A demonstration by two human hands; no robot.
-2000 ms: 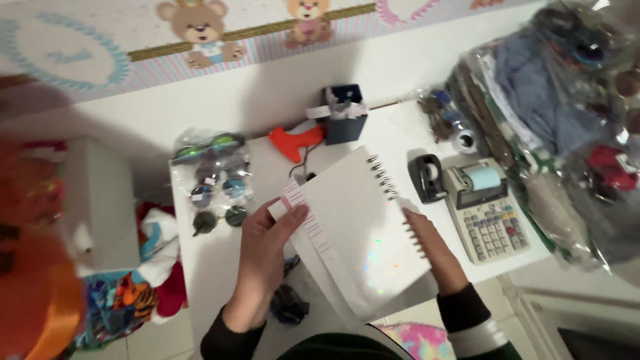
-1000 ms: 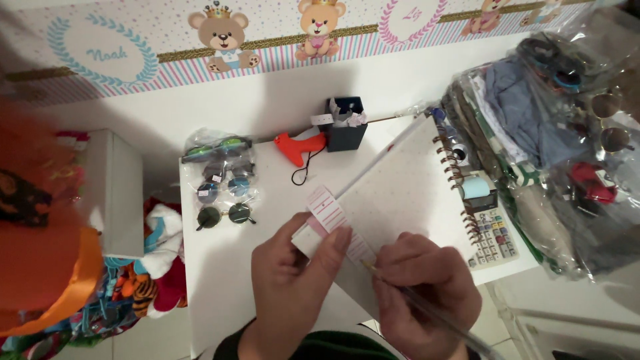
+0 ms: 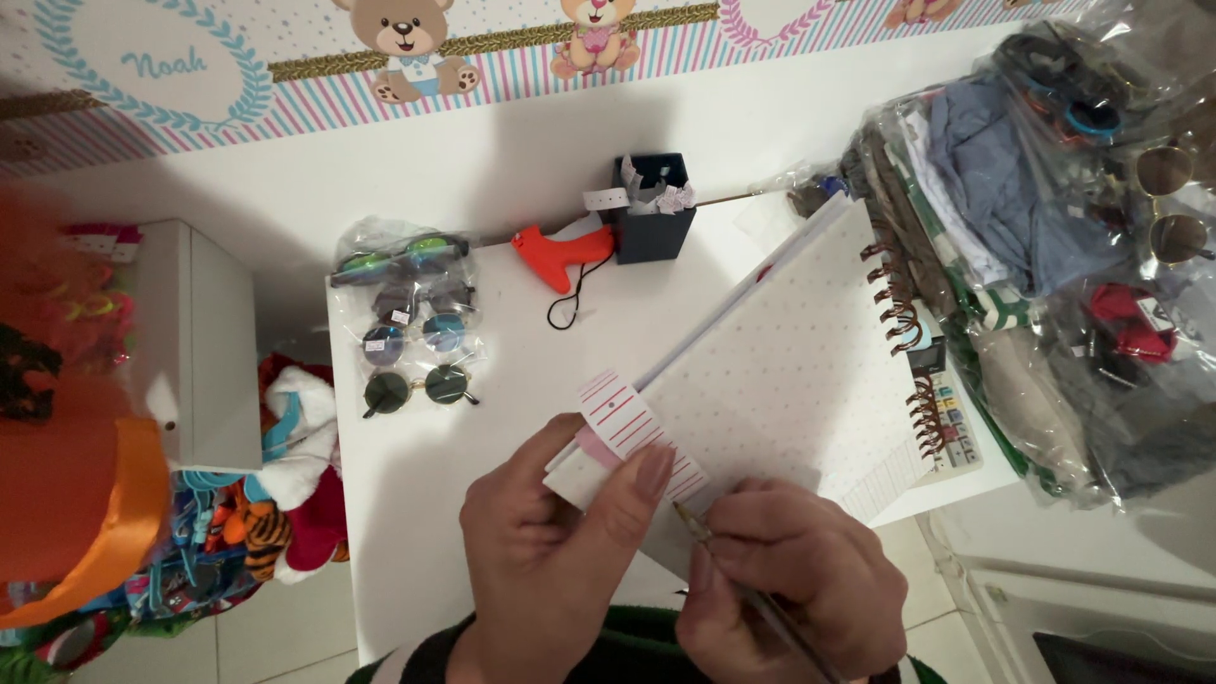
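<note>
My left hand (image 3: 560, 532) pinches a strip of white paper tags with red lines (image 3: 629, 418), thumb on top, along with a folded white and pink piece beneath it. My right hand (image 3: 798, 579) grips a pen (image 3: 760, 603) whose tip touches or nearly touches the lower end of the strip. Behind both hands lies a spiral notebook (image 3: 779, 361) with dotted pages and brown rings, tilted across the white table (image 3: 513, 380). Part of its lower side is hidden by my hands.
Sunglasses in clear bags (image 3: 418, 323) lie at left. An orange tagging gun (image 3: 565, 255) rests beside a dark box of paper scraps (image 3: 654, 223). The notebook partly covers a calculator (image 3: 953, 427). Bagged clothes (image 3: 1007, 190) are piled at right, and a white cabinet (image 3: 209, 351) stands left.
Two seconds ago both hands held the notebook up; it now lies on the table, partly over the calculator. My right hand has left its rings and holds a pen at the strip.
</note>
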